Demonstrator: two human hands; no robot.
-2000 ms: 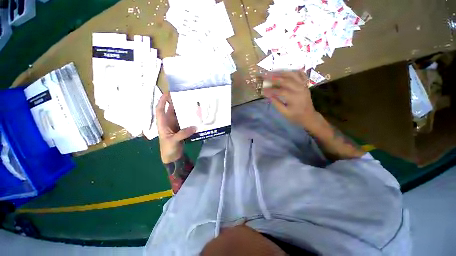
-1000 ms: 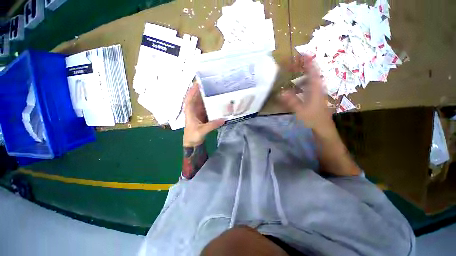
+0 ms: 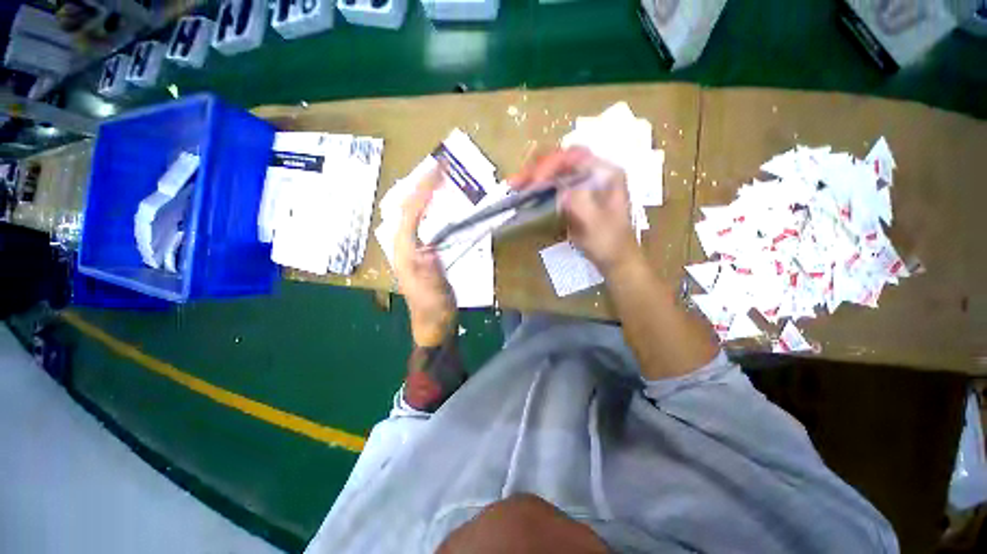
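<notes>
A retail carton (image 3: 489,215), blurred and seen nearly edge-on, is between my hands above the bench. My right hand (image 3: 584,195) grips its right end. My left hand (image 3: 424,254) is at its left end, blurred, with fingers raised; whether it grips is unclear. Flat white cartons (image 3: 472,284) lie loosely under and behind the carton. White leaflets (image 3: 622,141) lie behind my right hand, and one finely printed sheet (image 3: 569,268) lies apart, nearer me. A heap of small white insert cards with red marks (image 3: 801,243) lies to the right.
A carton stack (image 3: 314,206) stands beside the blue plastic bin (image 3: 233,206), which holds a white item (image 3: 165,211). White trays (image 3: 240,26) and large white boxes (image 3: 684,27) are on the green surface beyond the bench. White material (image 3: 966,454) shows low at right.
The carton, earlier open and upright in my left hand, is now tilted nearly edge-on. My right hand has moved left onto it. The view has shifted to show more beyond the bench.
</notes>
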